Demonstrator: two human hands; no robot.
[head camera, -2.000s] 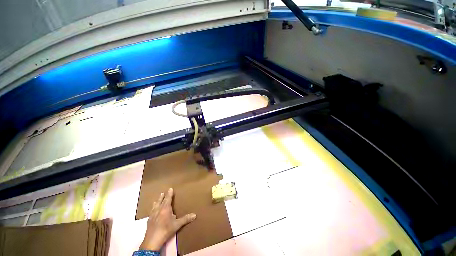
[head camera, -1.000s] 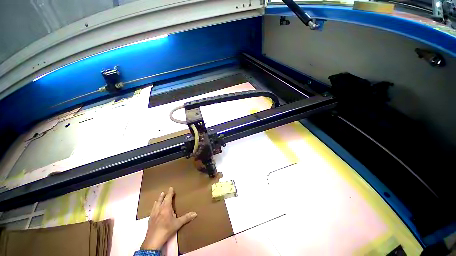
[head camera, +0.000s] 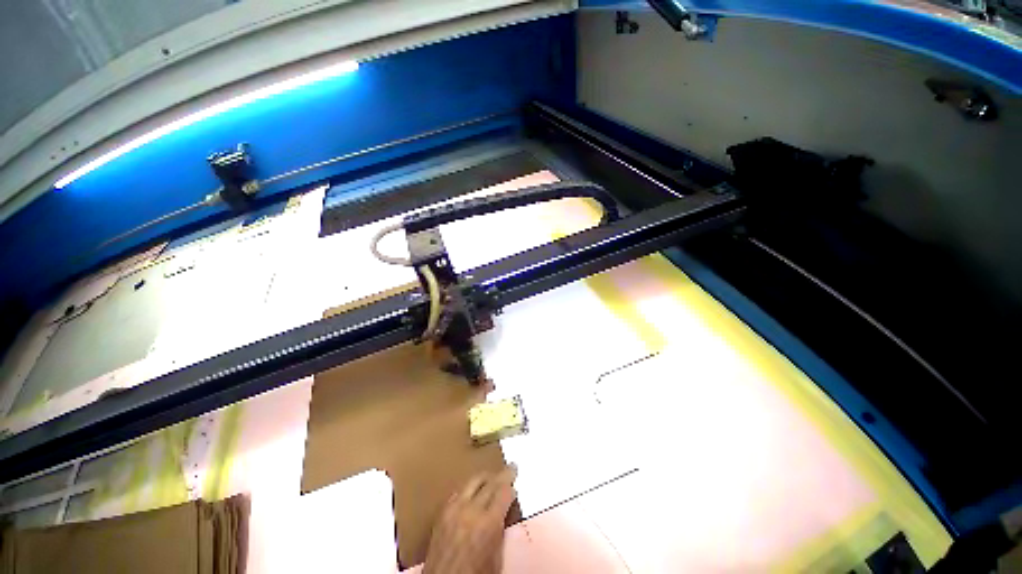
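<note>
A brown panel (head camera: 381, 420) with notched corners lies flat on the white-pink bed covering (head camera: 695, 448). A yellow block (head camera: 496, 420) sits on the panel's right edge. One hand (head camera: 471, 527) rests on the panel's lower right part, fingertips near its right edge below the block. It looks like my left hand, the same one seen earlier; its wrist is cut off by the bottom edge. Whether the fingers grip anything is unclear. My right hand is not in view. The laser head (head camera: 454, 325) stands over the panel above the block.
The gantry (head camera: 247, 364) crosses the bed and covers part of the panel. Stacked brown panels (head camera: 123, 544) lie at the lower left. Yellow strips (head camera: 762, 348) run along the bed's right side. A dark object (head camera: 894, 554) is at the lower right.
My left hand has moved right across the panel, from its left part to its lower right edge. The gantry and laser head moved slightly toward me, then appear slightly back. The view has shifted a little.
</note>
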